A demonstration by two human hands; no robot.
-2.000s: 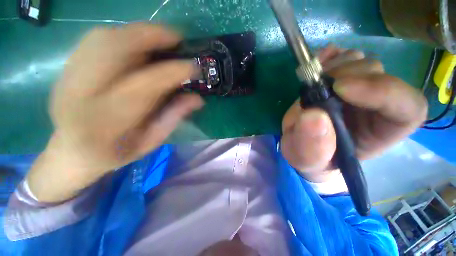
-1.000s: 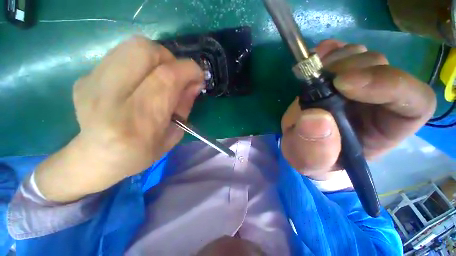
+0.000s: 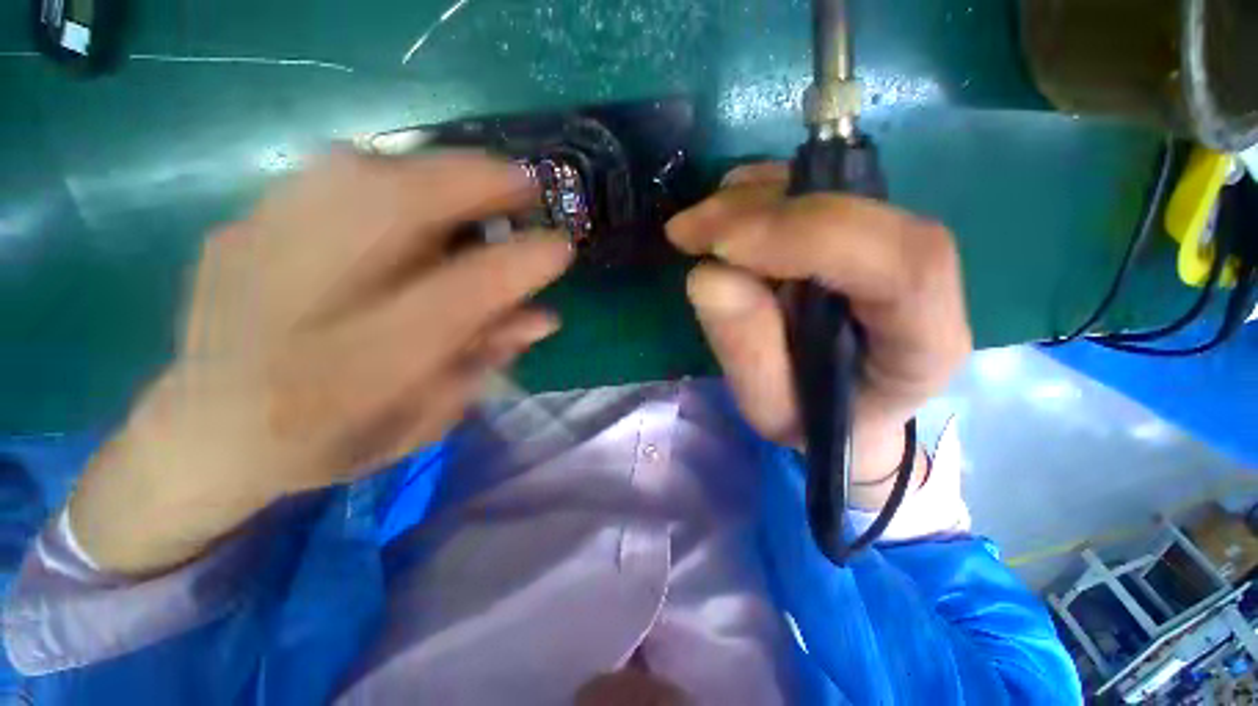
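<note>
The device housing with its circuit board (image 3: pixel 567 197) lies on the flat black holding fixture (image 3: pixel 668 127) near the front of the mat. My left hand (image 3: pixel 345 304) is blurred and covers the left part of the housing; its thumb and fingers are at the board's edge. A faint blurred streak below its palm may be the tweezers. My right hand (image 3: pixel 842 290) holds the soldering iron (image 3: pixel 825 345) upright in the picture, its barrel pointing away from me and its tip out of the picture. The right thumb and index fingertip are just right of the fixture.
The green mat (image 3: pixel 180 276) carries thin solder wire (image 3: pixel 207 59) at the back left and a small black device unit (image 3: pixel 69 31) in the left corner. A brown round pot (image 3: pixel 1117 55) stands at the back right. A yellow tray (image 3: pixel 1197 221) and black cables (image 3: pixel 1140 331) lie at the right edge.
My right hand has moved left with the iron, closer to the fixture, and the iron is more upright. My left hand has opened out from its curled pose, and the tweezers' shiny shaft no longer shows clearly.
</note>
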